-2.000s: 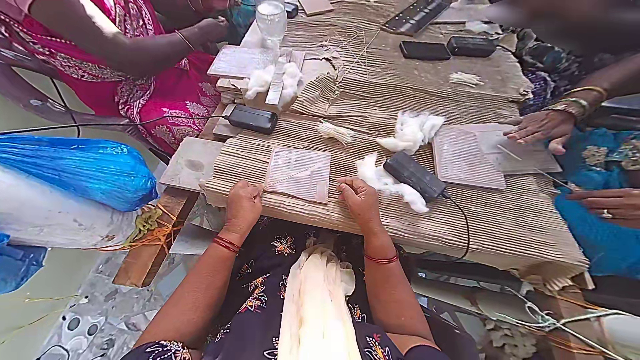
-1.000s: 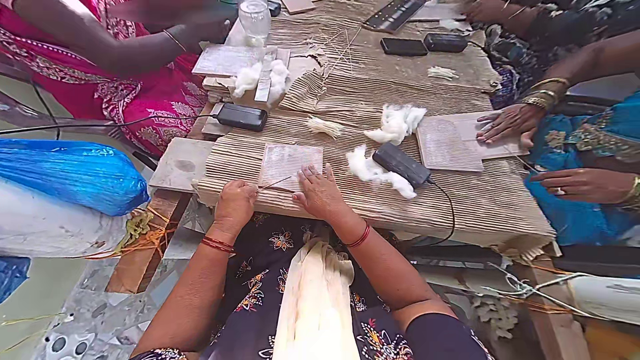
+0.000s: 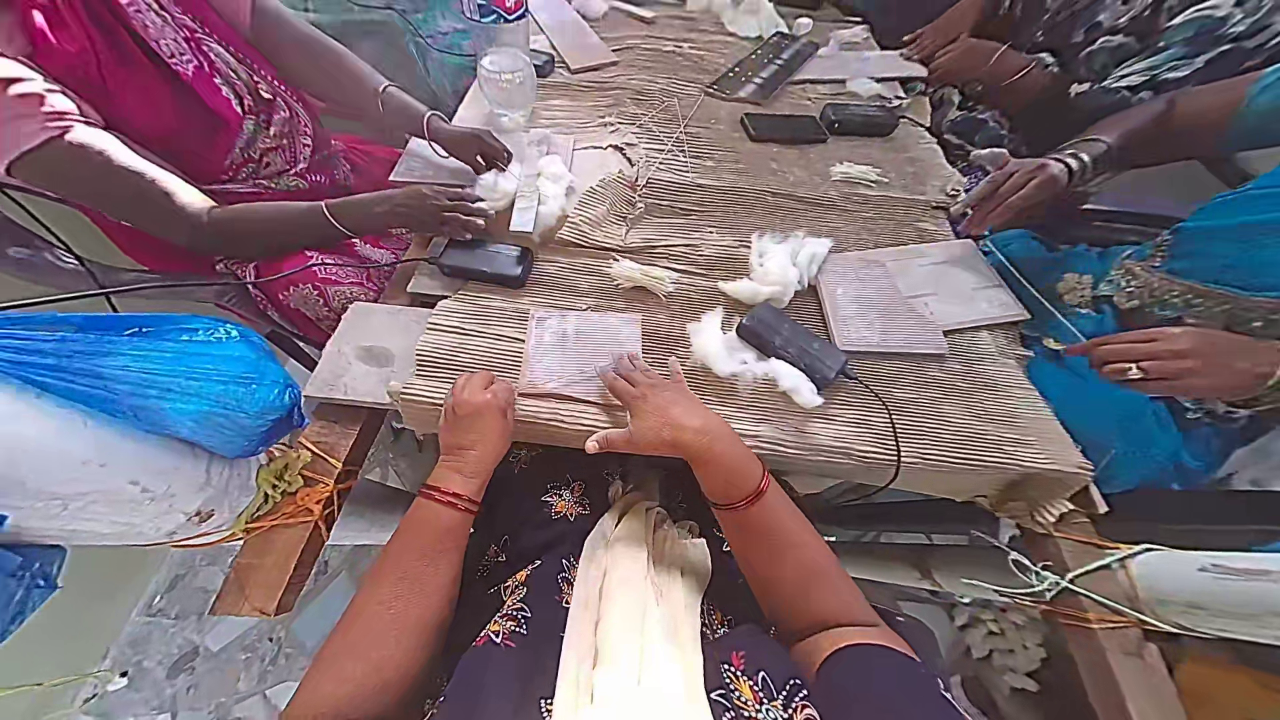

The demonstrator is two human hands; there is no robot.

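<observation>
A flat, square, ridged tile lies near the front edge of the table, which is covered with corrugated cardboard. My left hand is curled into a fist at the tile's lower left corner; whether it grips something thin is hidden. My right hand has its fingers spread, with the fingertips on the tile's right side. Beyond the tile lies a small bundle of white cotton wicks. Loose cotton wool lies to the right of my right hand, partly under a black adapter-like box. More cotton is behind it.
Co-workers' hands are at both sides, some near another board and cotton. A second black box with a cable, a glass, a phone and thin sticks are on the table. A blue plastic bag is at the left.
My right hand has moved from the tile's lower right corner onto its right side. A thin stick seen at my left hand one second ago no longer shows. The left co-worker's hands have moved to the cotton.
</observation>
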